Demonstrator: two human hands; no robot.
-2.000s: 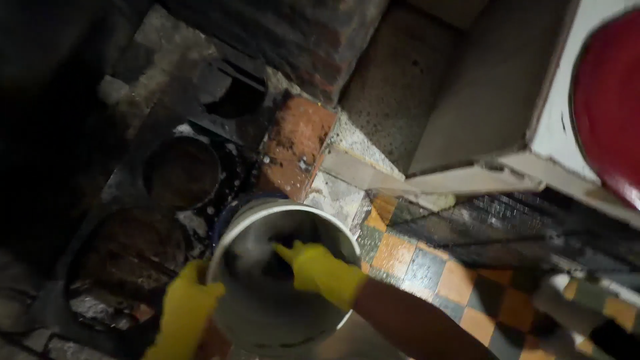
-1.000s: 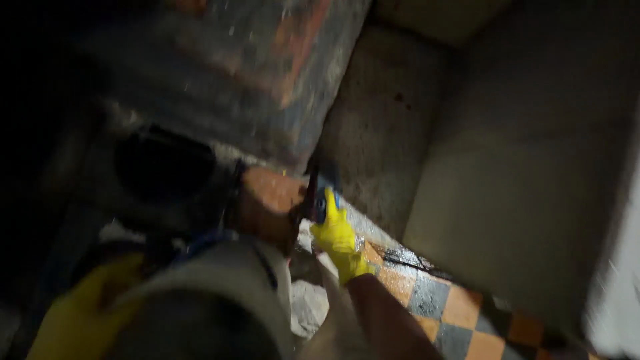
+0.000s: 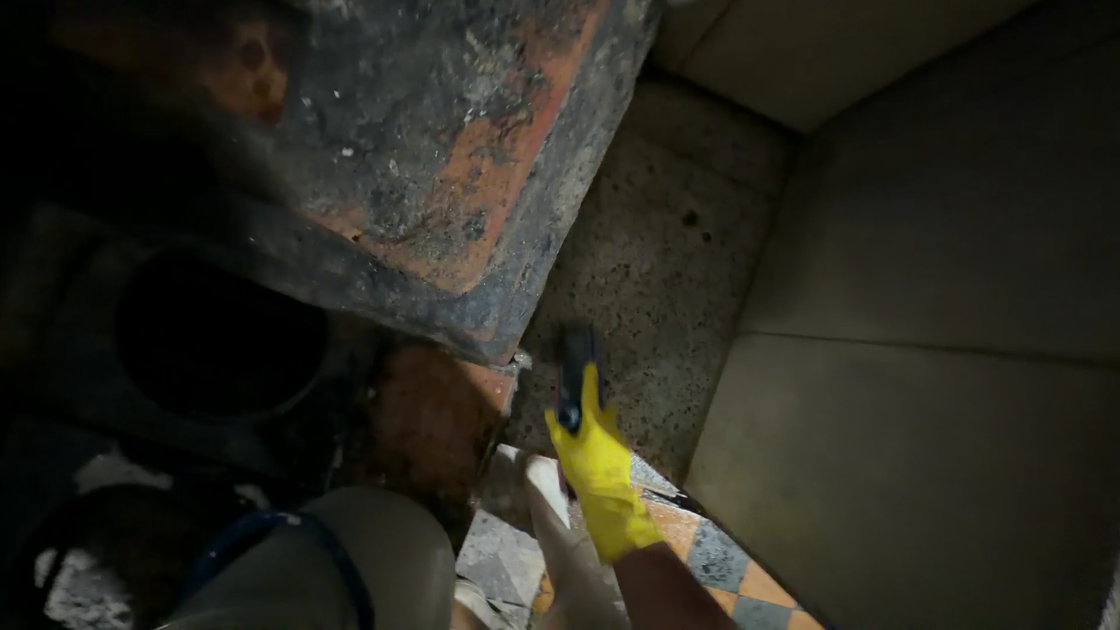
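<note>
My right hand (image 3: 604, 472), in a yellow rubber glove, grips a dark, blurred handheld object (image 3: 577, 376), possibly a brush. It is over a rough, speckled grey surface (image 3: 665, 289) between a tiled wall and a raised, stained slab. A pale plastic bucket (image 3: 376, 551) with a dark blue band or handle stands at the bottom left, its side toward me. My left hand is not in view.
The slab (image 3: 455, 192), blackened with orange patches, juts in from the upper left. Large tiles cover the wall (image 3: 892, 472) at right. Left lies a dark round opening (image 3: 219, 337); below, orange and grey checkered floor tiles (image 3: 717, 556).
My right hand has moved from inside the bucket to the speckled surface, with the dark object in it. My left hand, beside the bucket before, has left view. The view has shifted closer to the slab.
</note>
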